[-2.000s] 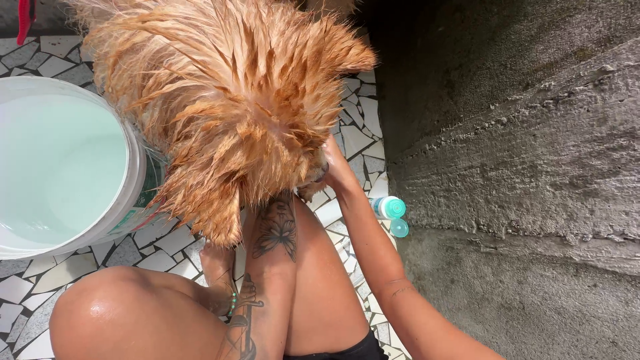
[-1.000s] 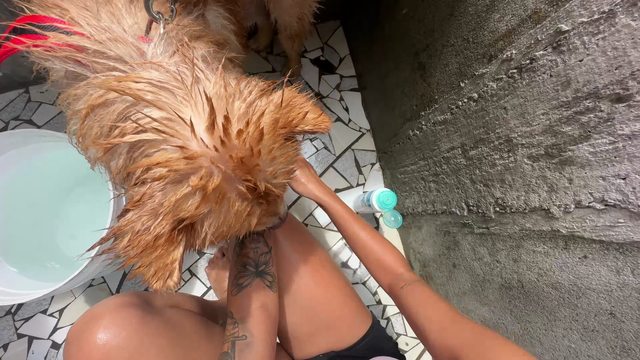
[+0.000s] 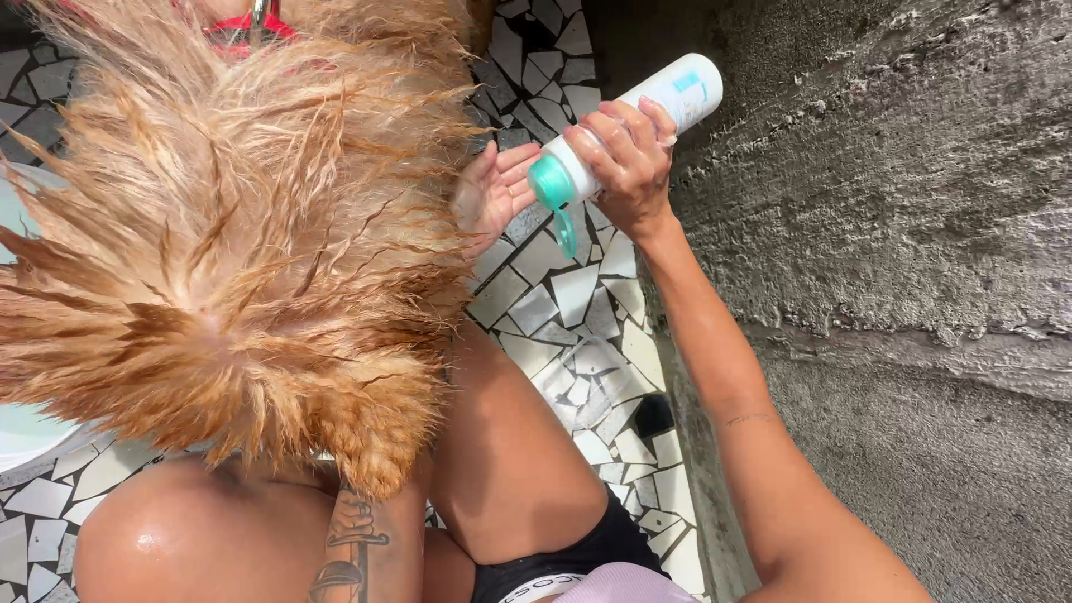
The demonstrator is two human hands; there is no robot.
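A wet, tan long-haired dog point(image 3: 251, 251) fills the left half of the head view, its fur in spiky clumps. My right hand point(image 3: 626, 159) is closed around a white plastic bottle point(image 3: 691, 88) with a teal flip cap point(image 3: 551, 182). The cap's lid hangs open, and the bottle tilts down to the left. Just below the cap end, my left hand point(image 3: 501, 193) is palm up beside the dog, fingers apart. Most of my left forearm is hidden under the dog. Whether any liquid lies in the palm cannot be told.
A white bucket point(image 3: 33, 456) of pale water stands at the left, partly behind the dog. A rough concrete wall point(image 3: 888, 251) rises at the right. The floor is broken-tile mosaic point(image 3: 576, 293), with a clear plastic container point(image 3: 586, 377) on it. A red strap point(image 3: 251, 29) shows on the dog.
My right hand has left the dog's head and lifted the bottle from the floor by the wall. My left hand now shows palm up beyond the dog's side.
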